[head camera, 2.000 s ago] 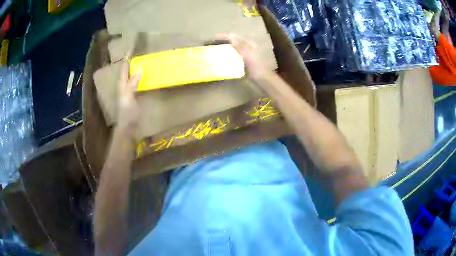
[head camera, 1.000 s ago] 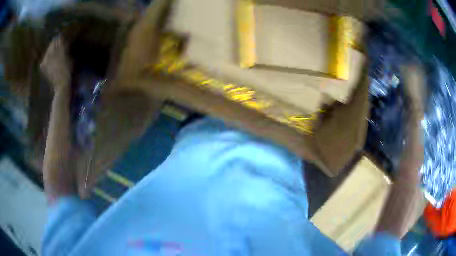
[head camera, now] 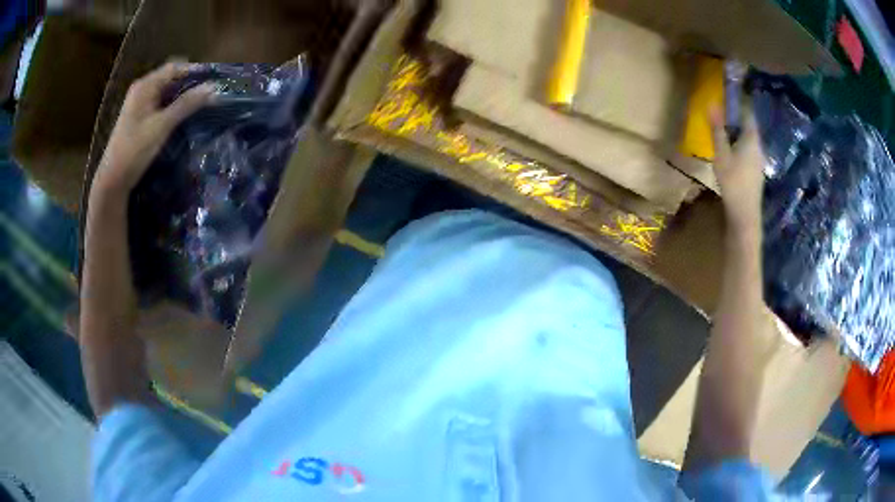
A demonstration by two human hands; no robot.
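A product box (head camera: 613, 74) with a tan bottom and yellow side walls lies open on tan blanks (head camera: 535, 118) in the work carton (head camera: 677, 260). My left hand (head camera: 157, 123) is in the deep left carton, its fingers curled at the top of dark glossy bagged parts (head camera: 221, 196); whether it grips one is unclear. My right hand (head camera: 736, 147) is at the product box's right yellow wall, with a small, blurred dark packet (head camera: 732, 86) between its fingertips.
Yellow scraps (head camera: 535, 181) lie along the work carton's near edge. Dark packets and silvery clear-bagged parts (head camera: 849, 230) are piled at the right. A tan carton flap (head camera: 795, 397) is below them. An orange object (head camera: 875, 394) shows at the right edge.
Both hands have left the yellow-walled box, which now lies open. My left hand has gone into the left carton. My right hand has come from the right pile back to the box's edge.
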